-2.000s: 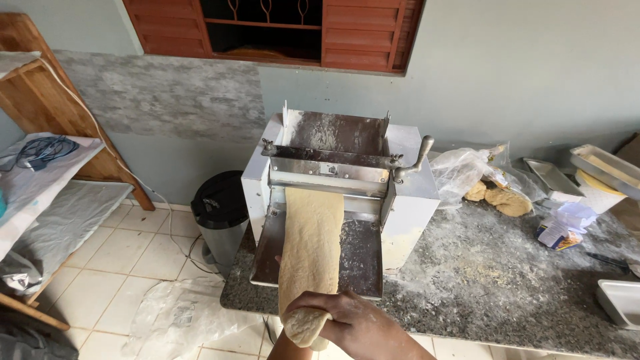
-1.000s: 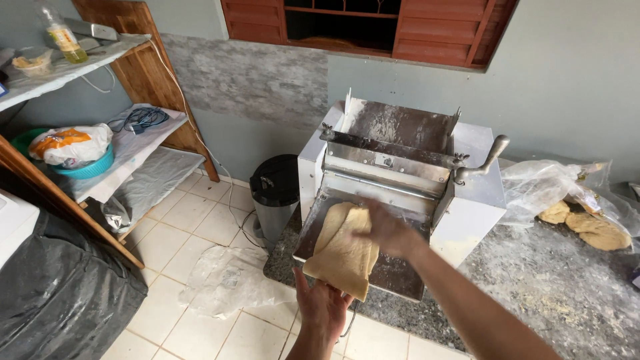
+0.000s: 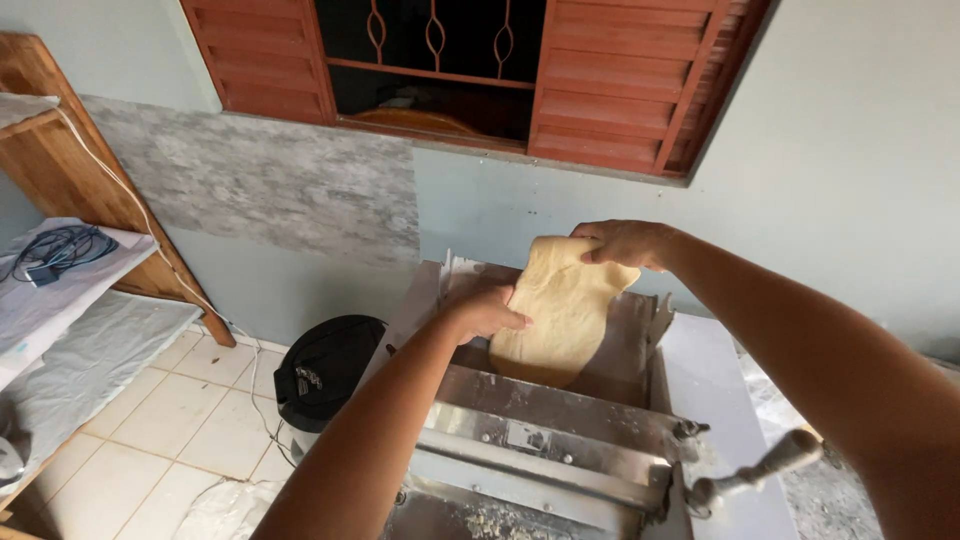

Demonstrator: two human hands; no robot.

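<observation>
A folded slab of dough (image 3: pixel 559 311) hangs upright over the rear metal tray (image 3: pixel 626 337) of a dough sheeter (image 3: pixel 555 442), its lower end at the tray behind the rollers. My right hand (image 3: pixel 626 241) pinches the dough's top edge between thumb and fingers. Lower down, my left hand (image 3: pixel 491 311) grips its left edge, thumb across the front face. The sheeter's crank handle (image 3: pixel 757 469) sticks out at the right. Floury crumbs lie on the front tray (image 3: pixel 487 525), partly cut off by the bottom of the view.
Behind the machine is a wall with a red shuttered window (image 3: pixel 615 82). A black-lidded bin (image 3: pixel 330 367) stands left of the sheeter. Further left, a wooden shelf (image 3: pixel 112 187) holds a coiled cable (image 3: pixel 64 251). Clear plastic (image 3: pixel 225 510) lies on the tiled floor; a granite counter (image 3: pixel 840 487) shows at right.
The dough has moved from the front tray to above the rear tray, carried by my hands. Two seconds ago it lay as a long strip down the front. The view has shifted considerably.
</observation>
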